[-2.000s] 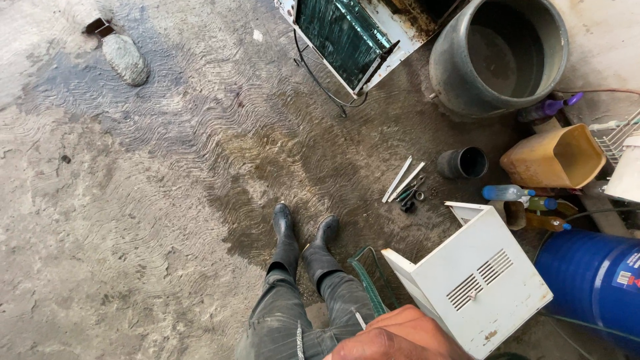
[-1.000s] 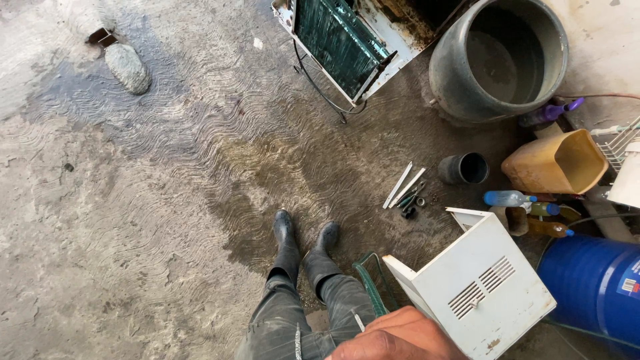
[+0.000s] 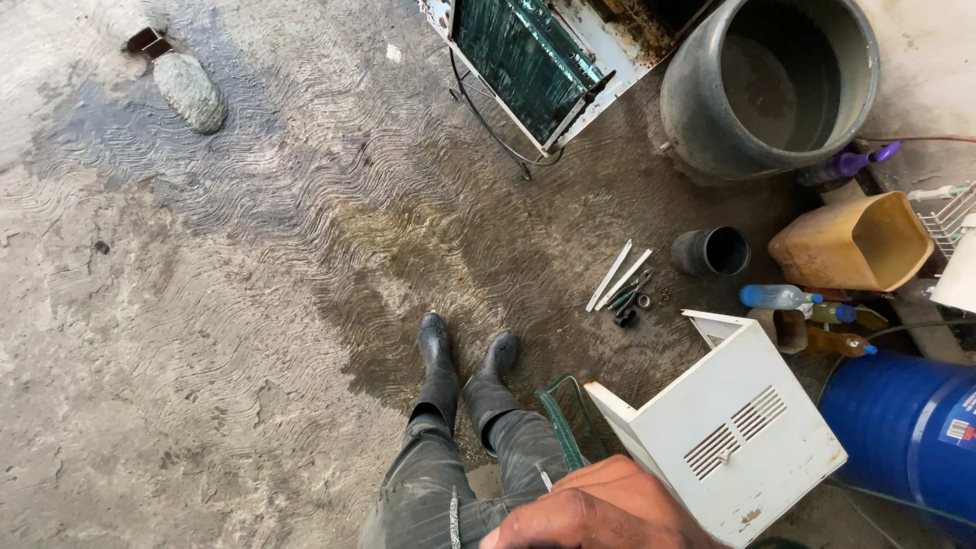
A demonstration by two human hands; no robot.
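My right hand [image 3: 579, 515] is at the bottom edge, in front of my dark trousers, with its fingers bent. Part of it is cut off by the frame, and whether it holds anything cannot be told. A reddish-orange shape lies directly behind it. My left hand is not clearly in view. Nearest to the right hand are a white metal casing with slotted vents [image 3: 751, 442] and a green hose [image 3: 560, 423]. Beyond them, pliers [image 3: 629, 293], two white strips [image 3: 621, 278] and small dark fittings [image 3: 625, 316] lie on the wet concrete floor [image 3: 419, 236].
A finned coil unit [image 3: 518, 65] with a dark cable stands at the top. To its right is a large grey tub [image 3: 675, 99]. A small black container [image 3: 690, 253], a yellow cut-open container [image 3: 812, 244], bottles [image 3: 774, 296] and a blue drum [image 3: 877, 427] line the right side. A stone [image 3: 191, 91] lies upper left.
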